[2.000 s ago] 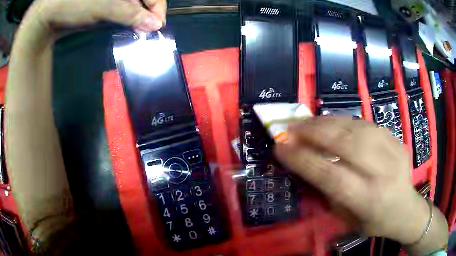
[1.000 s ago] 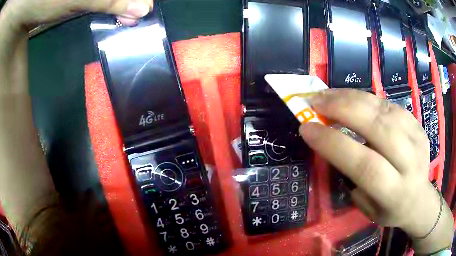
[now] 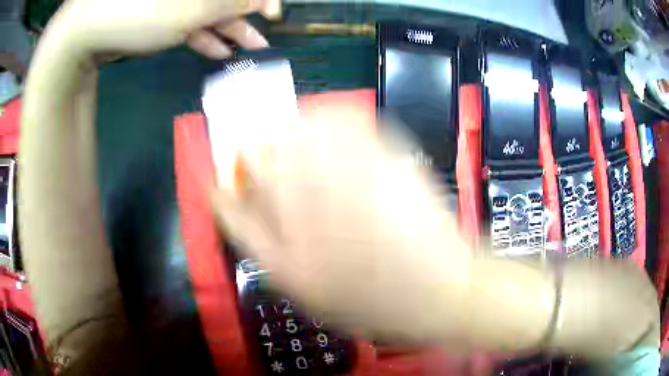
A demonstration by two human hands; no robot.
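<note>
An open black flip phone (image 3: 293, 334) lies in the left slot of the red foam tray (image 3: 196, 183). Its screen is bright with glare. My right hand (image 3: 330, 213) is blurred over the middle of this phone, hiding its hinge area. A bit of orange and white shows at its fingertips, seemingly the white card. My left hand (image 3: 227, 33) is at the phone's top end, fingers bent; what it holds, if anything, is hidden. A second open phone (image 3: 418, 95) stands to the right, its keypad behind my right hand and forearm.
Several more open flip phones (image 3: 511, 110) lie in tray slots to the right. Part of another tray with phones shows at the left edge (image 3: 6, 213). Dark green matting (image 3: 147, 147) lies between. A pale flat sheet (image 3: 440, 11) is behind, with cluttered items at the top right.
My right hand has moved left with the white card, from the second phone to the left one. My left hand's fingers have shifted at the top of the left phone. The view has shifted slightly.
</note>
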